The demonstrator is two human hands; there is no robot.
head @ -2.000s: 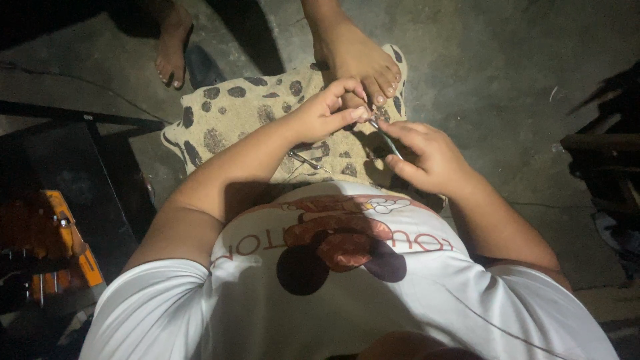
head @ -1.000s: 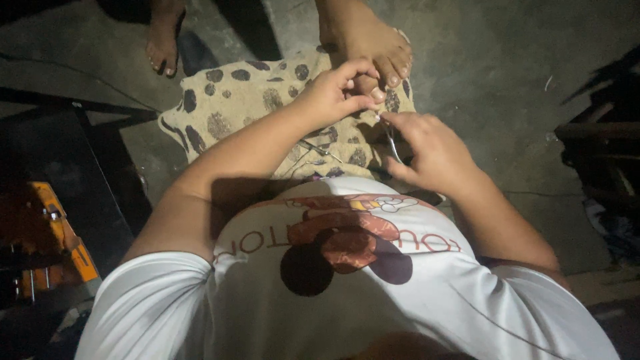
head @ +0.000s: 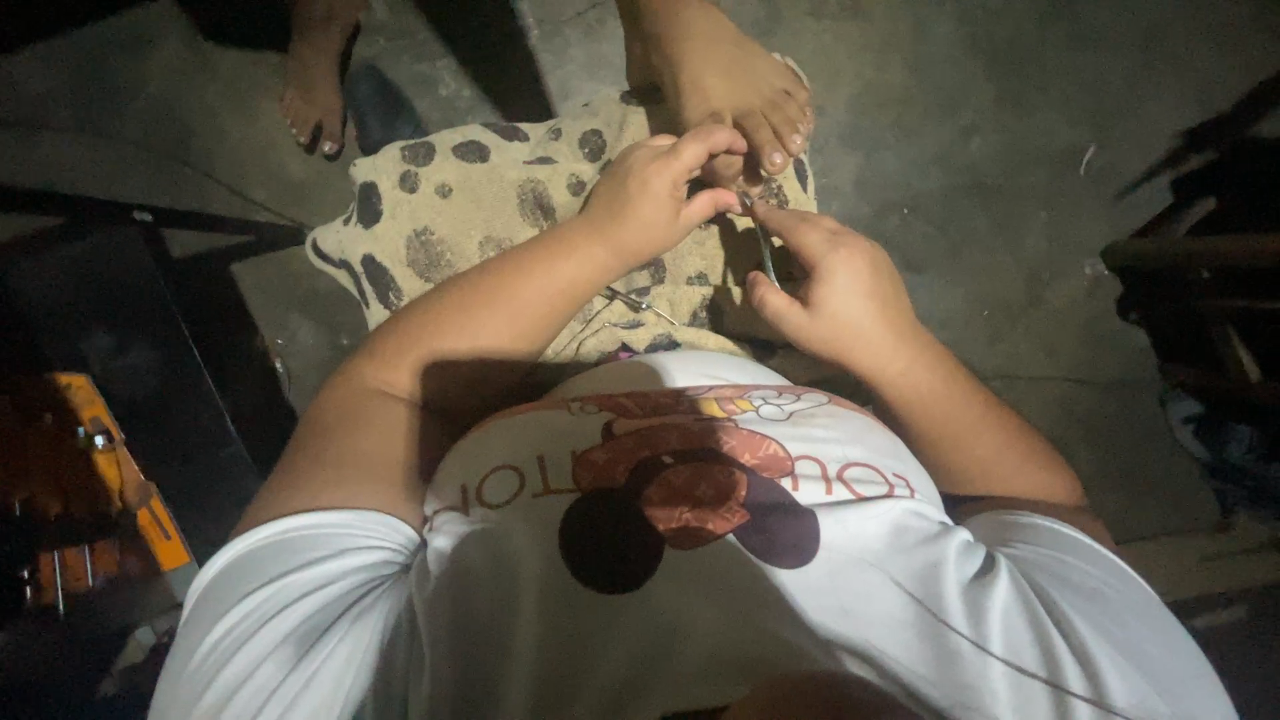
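Note:
Another person's bare foot (head: 715, 85) rests on a spotted cloth (head: 535, 200) in front of me. My left hand (head: 660, 190) is at the big toe (head: 725, 172), its thumb and fingers around the toe. My right hand (head: 845, 280) holds a slim metal nail tool (head: 767, 250), perhaps a nipper, its tip at that toe's end; its exact kind is not clear. On the cloth below my left forearm lies a thin metal tool (head: 645, 304), partly hidden by the arm.
The other person's second foot (head: 318, 100) stands on the concrete floor (head: 980, 200) at the upper left. A dark frame (head: 160, 225) and an orange object (head: 135, 470) are at the left. Dark slatted furniture (head: 1190, 255) stands at the right edge.
Both hands stay at the toe with small shifts of the fingers. My right hand keeps hold of the metal tool, whose angle has altered since the earliest frame.

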